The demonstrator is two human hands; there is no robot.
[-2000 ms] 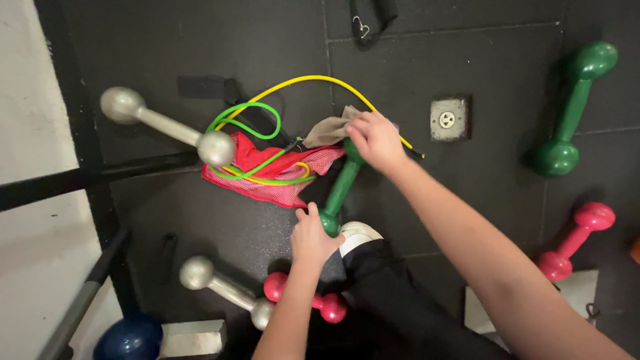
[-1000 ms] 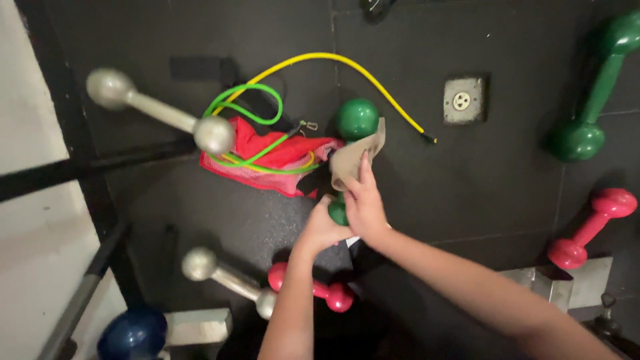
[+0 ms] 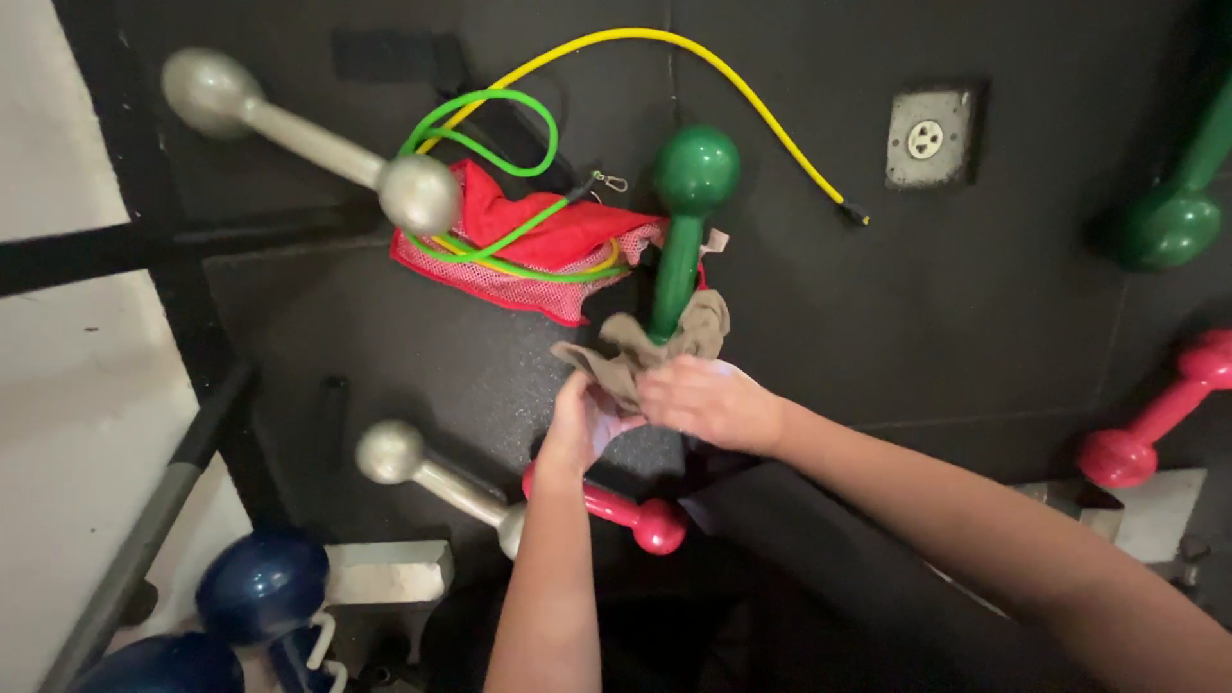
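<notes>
A green dumbbell point(image 3: 680, 255) points away from me, its far ball uncovered and its near end hidden by a beige cloth point(image 3: 626, 356) and my hands. My left hand point(image 3: 580, 423) is at the near end, under the cloth's edge, thumb up; what its fingers grip is hidden. My right hand point(image 3: 710, 402) presses the bunched cloth from the right side, fingers pointing left and slightly blurred. Just beyond and to the left lies a red mesh bag point(image 3: 549, 231), with a green resistance tube point(image 3: 556, 144) and a yellow resistance tube point(image 3: 760, 101) looped over it.
Silver dumbbells point(image 3: 313, 142) point(image 3: 452, 484) lie at left, the nearer beside a pink dumbbell point(image 3: 616, 505). Dark blue dumbbells point(image 3: 262, 585) are at lower left. Another green dumbbell point(image 3: 1179, 217) and a pink dumbbell point(image 3: 1160, 414) lie at right. A metal outlet plate point(image 3: 929, 140) sits in the black floor.
Two seconds ago my right hand and the cloth were at the dumbbell's far end; now both are at its near end. The far ball, covered by them then, shows fully.
</notes>
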